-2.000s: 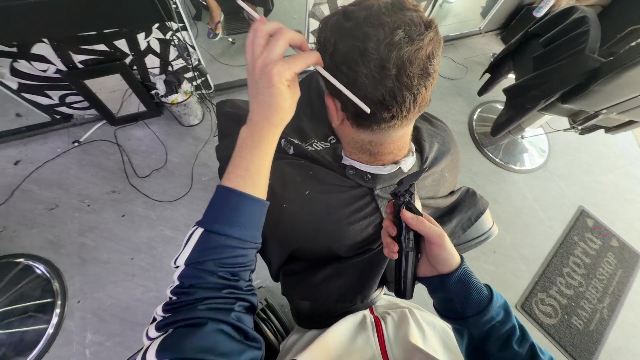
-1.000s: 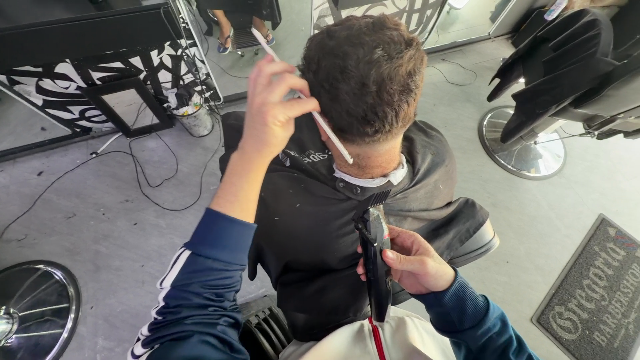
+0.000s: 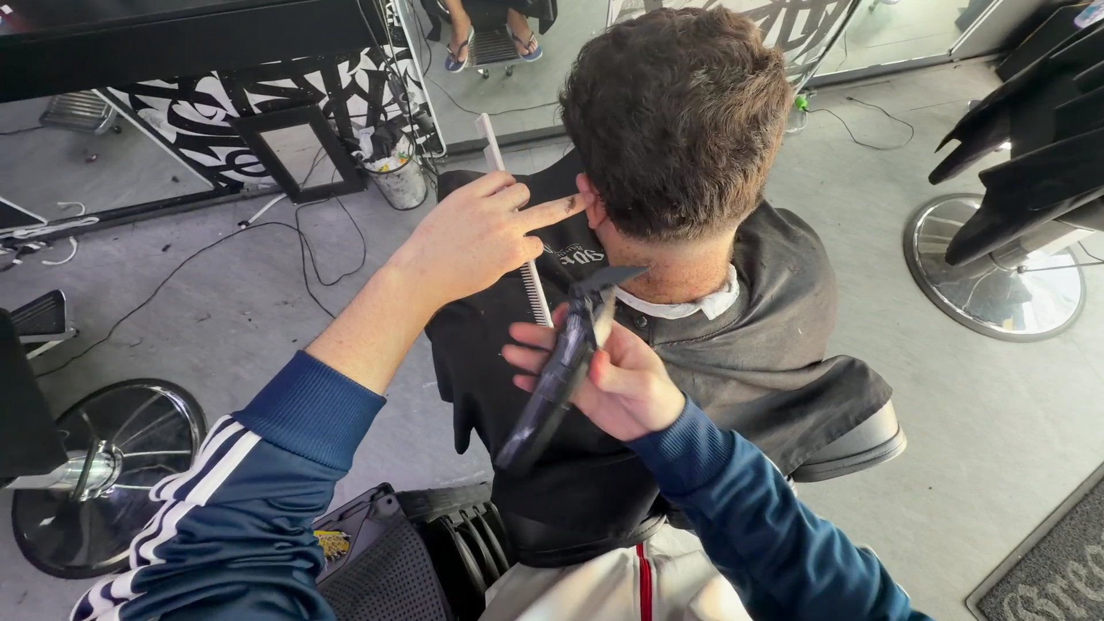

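Note:
A person with short dark hair (image 3: 677, 129) sits with their back to me under a black barber's cape (image 3: 569, 431), with a white neck strip (image 3: 690, 304) at the collar. My left hand (image 3: 483, 228) holds a pale comb (image 3: 535, 293) between its fingers. One extended finger touches the person's left ear. In my right hand (image 3: 625, 379) is a black hair clipper (image 3: 556, 379), gripped near its head. Its guard points up toward the nape, and I cannot tell whether it touches the skin. The other fingers of that hand are spread beyond the clipper.
Chrome chair bases stand at left (image 3: 108, 479) and right (image 3: 996, 267). A black-framed mirror (image 3: 297, 153) leans beside a bin (image 3: 401, 181), with cables (image 3: 172, 272) on the floor. A black mesh basket (image 3: 375, 561) is near my left side; a floor mat (image 3: 1052, 552) lies lower right.
The comb has left the back of the head and now points down beside it. My left finger has come to the ear. The clipper has tilted and moved left, nearer the left hand.

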